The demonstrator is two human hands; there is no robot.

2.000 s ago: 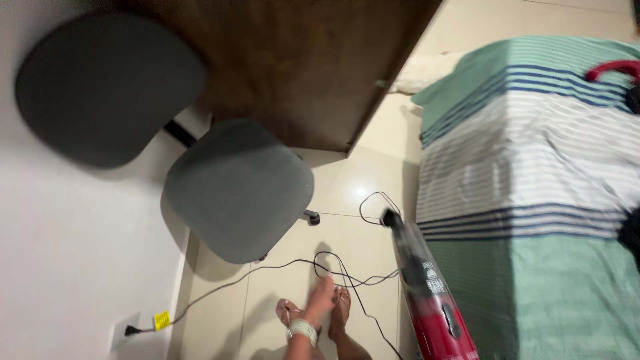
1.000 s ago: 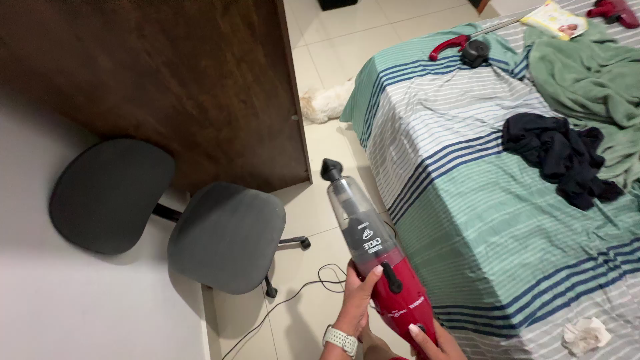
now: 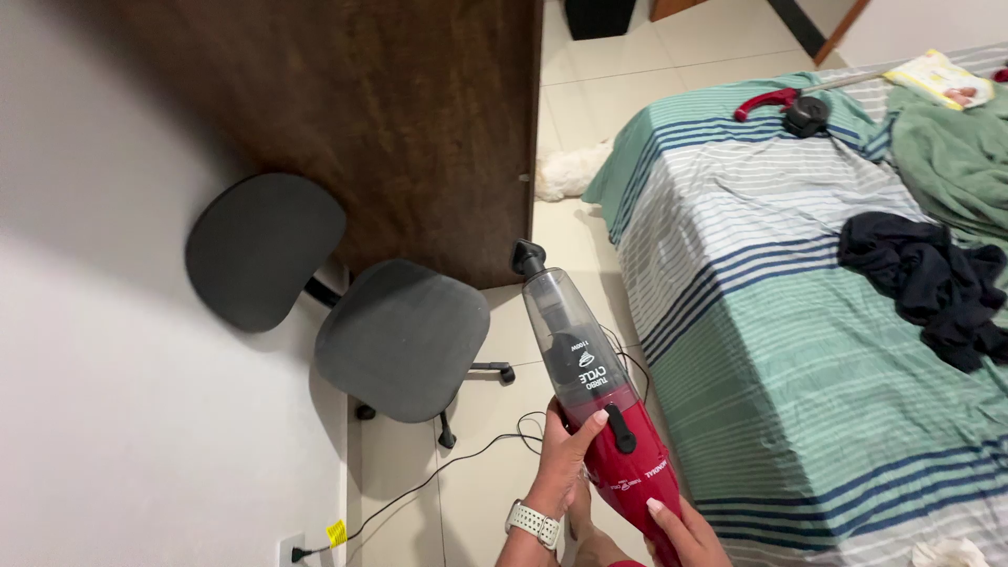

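Observation:
A red Mondial handheld vacuum cleaner (image 3: pixel 606 409) with a clear dust container and a black nozzle lies across both hands, its nozzle pointing away from me. My left hand (image 3: pixel 563 449), with a pale watch on the wrist, grips the middle of the body, its thumb beside the black latch. My right hand (image 3: pixel 685 531) holds the rear of the red body at the lower edge of the view. A black power cord (image 3: pixel 441 472) runs over the floor to a plug (image 3: pixel 299 554) in the wall socket at the lower left; its other end is hidden behind the vacuum.
A grey office chair (image 3: pixel 402 339) stands by the white wall and a dark wooden panel (image 3: pixel 409 142). On the right, a bed (image 3: pixel 756 339) bears dark clothing (image 3: pixel 921 276), a green blanket (image 3: pixel 953 157) and a red handle (image 3: pixel 768 102). A furry white animal (image 3: pixel 575 172) is partly visible beyond the bed's corner.
The right hand was out of view two seconds ago, while the left reached low near the feet. Both hands have since come onto the vacuum. The view has shifted toward the room's far end.

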